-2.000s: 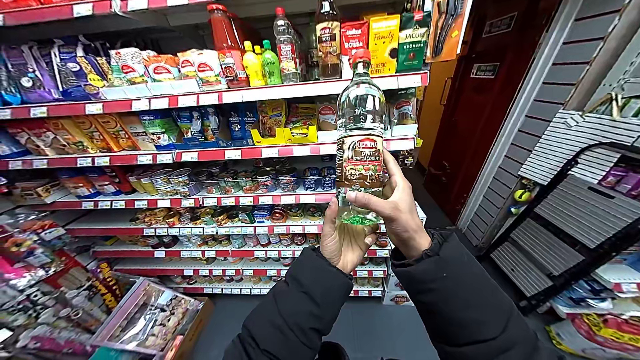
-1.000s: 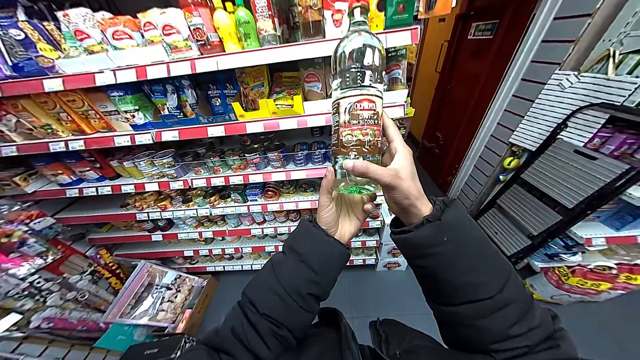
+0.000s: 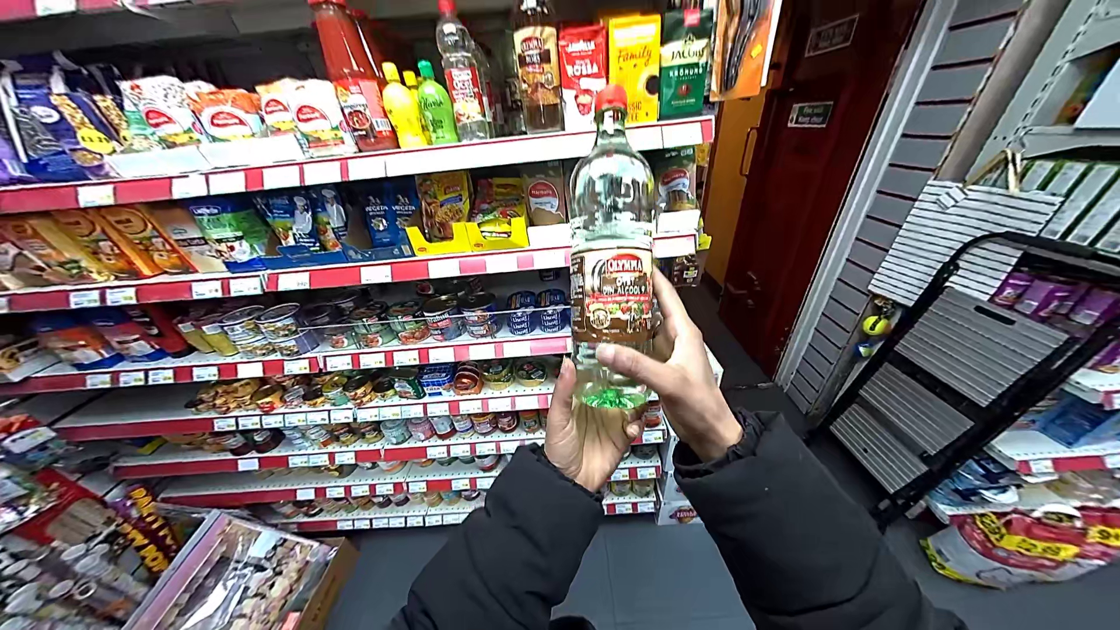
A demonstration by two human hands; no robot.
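Observation:
A clear plastic bottle with a red cap and an Olympia vinegar label stands upright between my hands, its label facing me. My left hand cups the bottle's lower left side and base. My right hand wraps the lower right side, thumb across the front below the label. Behind the bottle, the top shelf bears a similar clear bottle with a red cap, a dark bottle, green and yellow squeeze bottles and coffee packs.
Shelves of packets, cans and jars run along the left and middle. An open cardboard box of goods sits at the lower left. On the right, a folded step ladder leans near a shelf, with large packs on the floor. A dark red door stands behind.
The view tilted down, then back up. Both hands keep their hold on the bottle, and its label faces me more squarely than one second ago.

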